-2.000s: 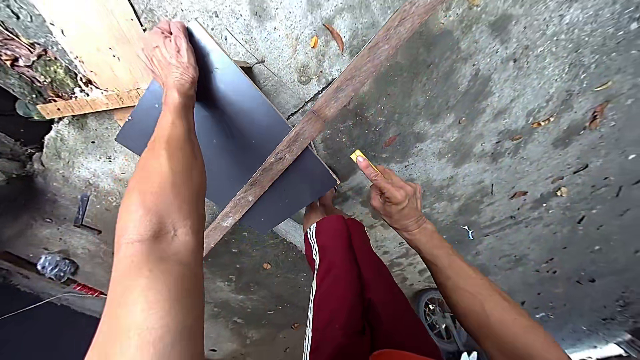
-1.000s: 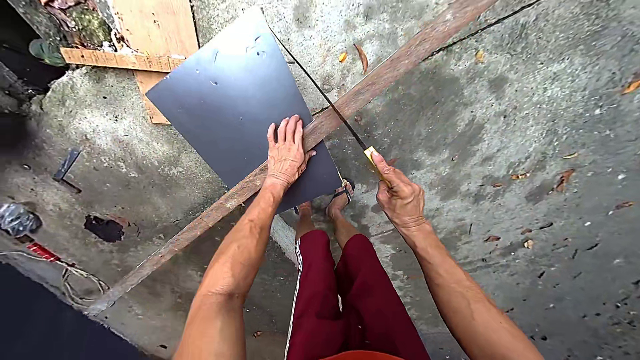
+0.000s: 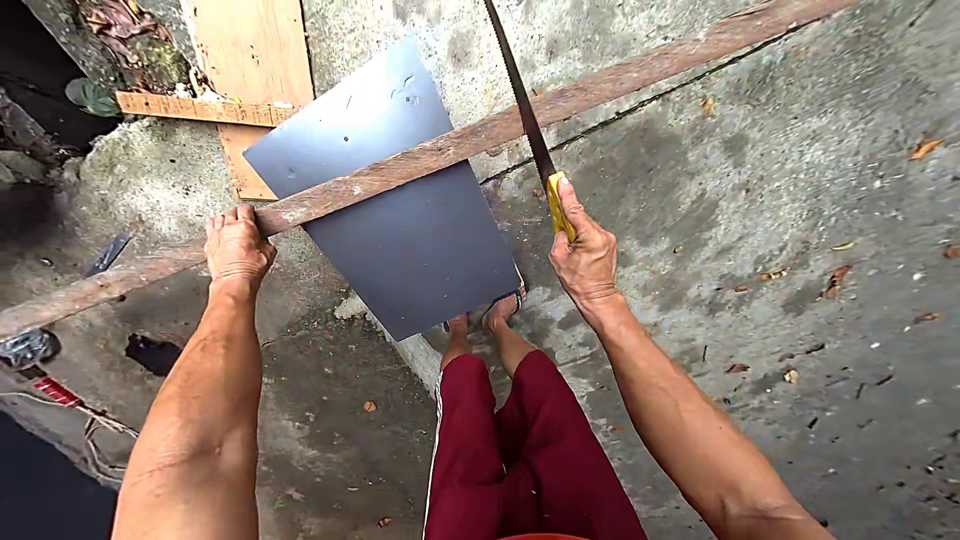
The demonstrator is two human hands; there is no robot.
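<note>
My left hand [image 3: 238, 244] grips a long, weathered wooden batten [image 3: 420, 161] left of the dark panel, fingers over its upper edge. The batten runs diagonally from the lower left to the upper right, across a smooth dark grey panel [image 3: 420, 255]. In my right hand [image 3: 589, 251] is a handsaw by its yellow handle [image 3: 559, 204]. Its dark toothed blade [image 3: 517, 82] points up and crosses above the batten, right of the panel; whether it touches the wood I cannot tell. The panel's lower corner lies close to my feet.
Plywood [image 3: 251, 52] and a narrow wooden strip [image 3: 202, 109] lie at the upper left. A dark tool-like piece [image 3: 109, 253] is beyond the batten at the left. A red-wrapped item [image 3: 57, 391] with cord lies at the lower left. Dry leaves [image 3: 838, 281] dot the concrete floor.
My left hand has moved from the batten over the panel to a spot farther left along it. The batten now lies at a flatter angle across the panel. My right hand still holds the saw.
</note>
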